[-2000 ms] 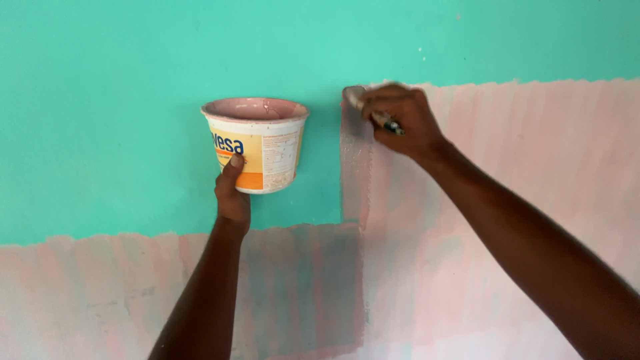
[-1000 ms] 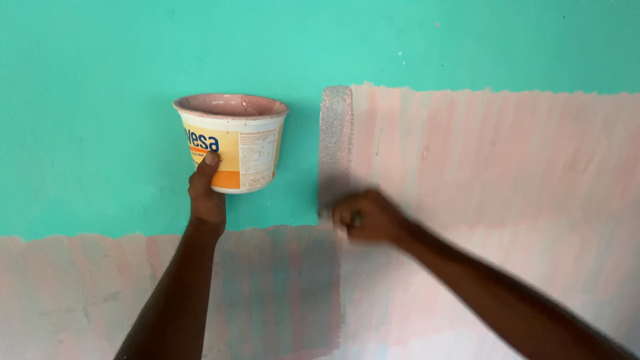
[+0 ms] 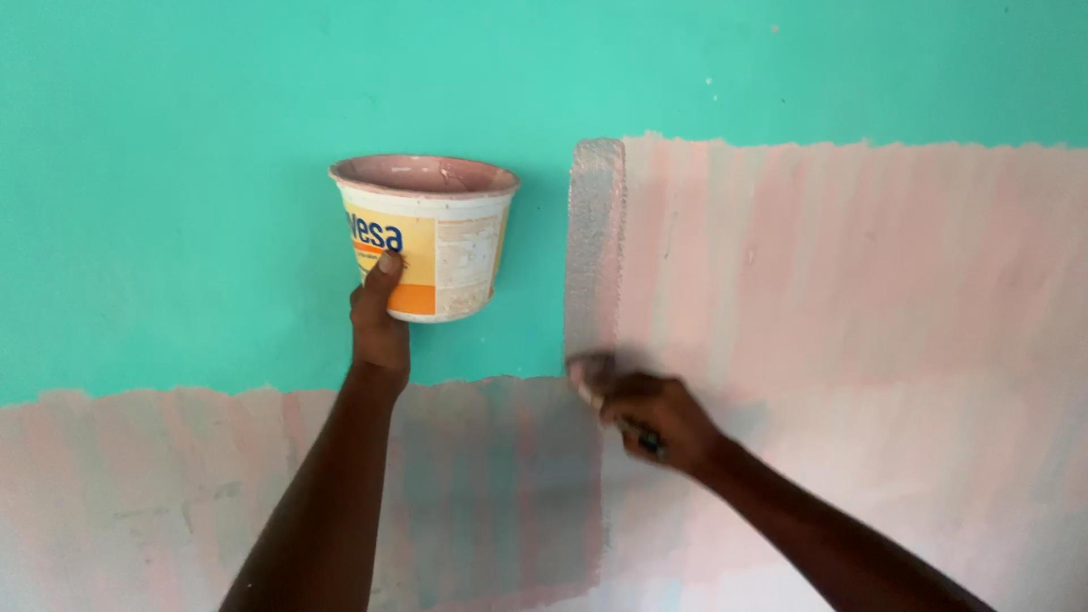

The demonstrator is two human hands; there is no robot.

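My left hand (image 3: 380,314) grips a white plastic tub (image 3: 463,263) from below, its thumb on the yellow and orange label. Pink paint coats the tub's inside and rim. A paintbrush (image 3: 590,382) is in my right hand (image 3: 667,416), its blurred bristles against the wall at the foot of an upright strip of wet greyish-pink paint (image 3: 597,229). The brush's dark handle end sticks out below my fingers. The strip borders the pale pink painted area on the right. The tub is left of the strip, in front of turquoise wall.
The turquoise wall (image 3: 212,127) fills the upper and left parts of the view. Streaky pink paint (image 3: 892,272) covers the right side, and a lower pink band (image 3: 153,501) runs along the left. A darker, greyish painted patch (image 3: 501,484) lies below the tub.
My right hand has moved down the wall with the brush from the strip's top. The strip looks more thickly coated and greyer. My left hand still holds the tub.
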